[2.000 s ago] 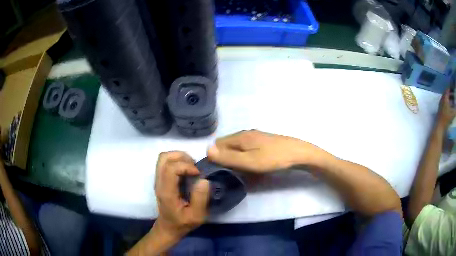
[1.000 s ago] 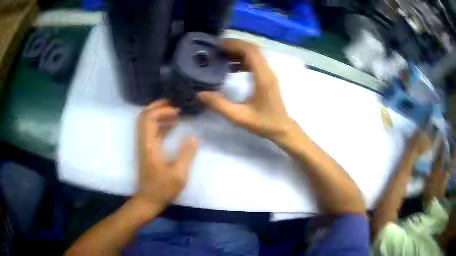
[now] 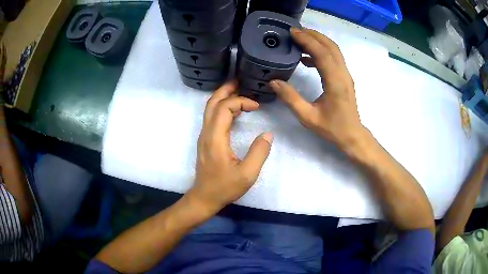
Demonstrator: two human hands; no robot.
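Observation:
A short stack of dark grey plastic housings [image 3: 270,56] stands on the white foam sheet [image 3: 155,126]. Its top housing shows a recessed round centre with a hole. My right hand [image 3: 334,99] is on the stack's right side, fingers at the top housing's edge and thumb on the front lower down. My left hand [image 3: 225,150] is open and empty, its fingertips close to the foot of the stack and its thumb apart. Whether those fingertips touch the stack is unclear. A tall column of housings [image 3: 198,45] with keyhole-like marks stands just left.
Waiting housings [image 3: 105,38] lie on the green bench [image 3: 75,101] at left, near a cardboard box [image 3: 37,40]. A blue bin [image 3: 369,12] is at the far edge. Clear bags [image 3: 448,37], yellow loops [image 3: 465,120] and a blue fixture [image 3: 475,96] are at right. Neighbours' arms show both sides.
Two seconds ago both hands held a housing low over the foam. My right hand has moved up to the stack; my left hand has let go and opened. The view has shifted.

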